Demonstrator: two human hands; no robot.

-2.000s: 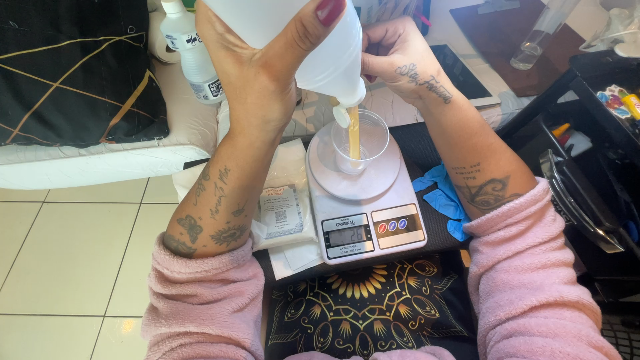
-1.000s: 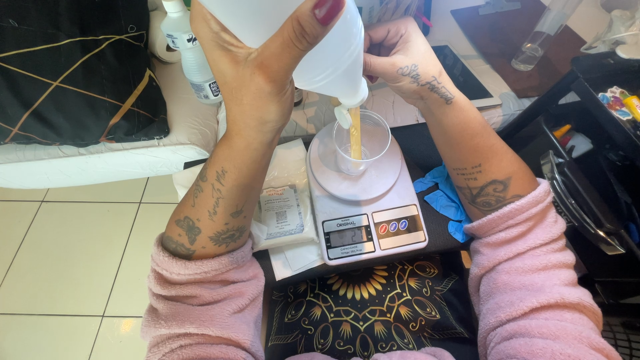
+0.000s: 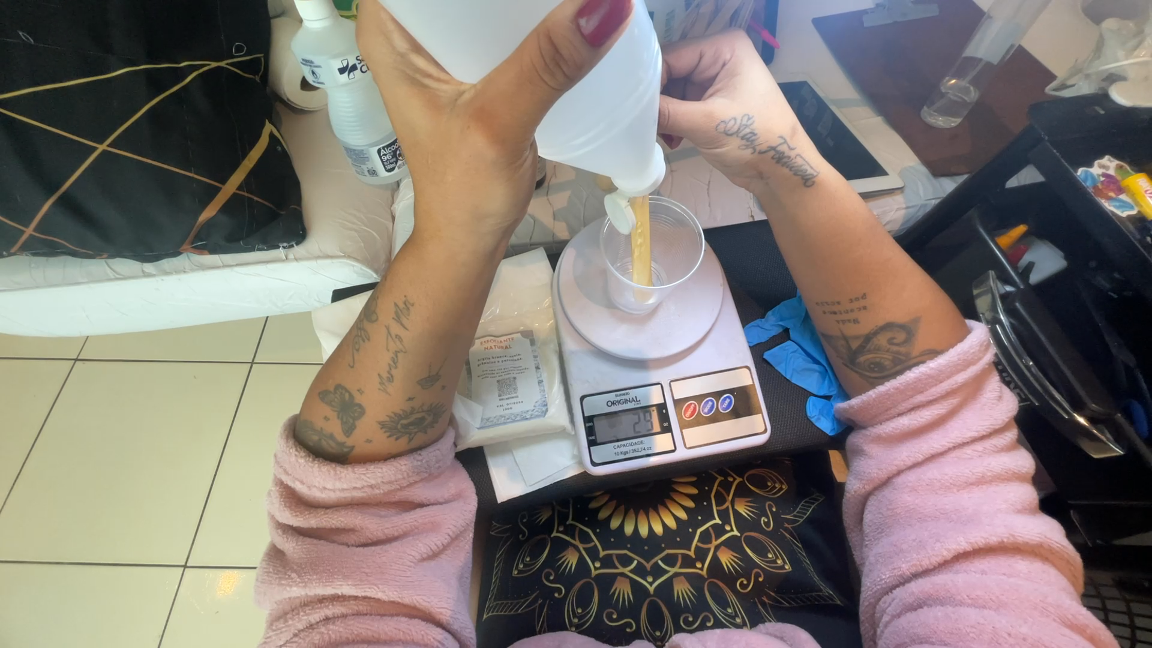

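My left hand [image 3: 477, 108] grips a large white plastic bottle [image 3: 594, 108], tilted with its spout down and its flip cap hanging beside the spout. The spout sits just over a clear plastic cup [image 3: 675, 252], and a yellowish strip, a stream or a stick, shows between spout and cup bottom. The cup stands on the round plate of a white digital kitchen scale [image 3: 576, 360], whose display is lit with digits. My right hand [image 3: 720, 108] is at the bottle's right side, fingers bent; its fingertips are partly hidden, so what it holds cannot be told.
A packet of white powder [image 3: 508, 387] lies left of the scale, blue gloves [image 3: 805, 355] right of it. An alcohol bottle [image 3: 346, 99] stands at back left near a black cushion [image 3: 135, 135]. A tablet [image 3: 832, 135] and a clear tube [image 3: 976, 67] lie at back right, above a black cart [image 3: 1089, 297].
The digits on the scale's display have changed. Both hands and the tilted bottle stay almost where they were above the cup.
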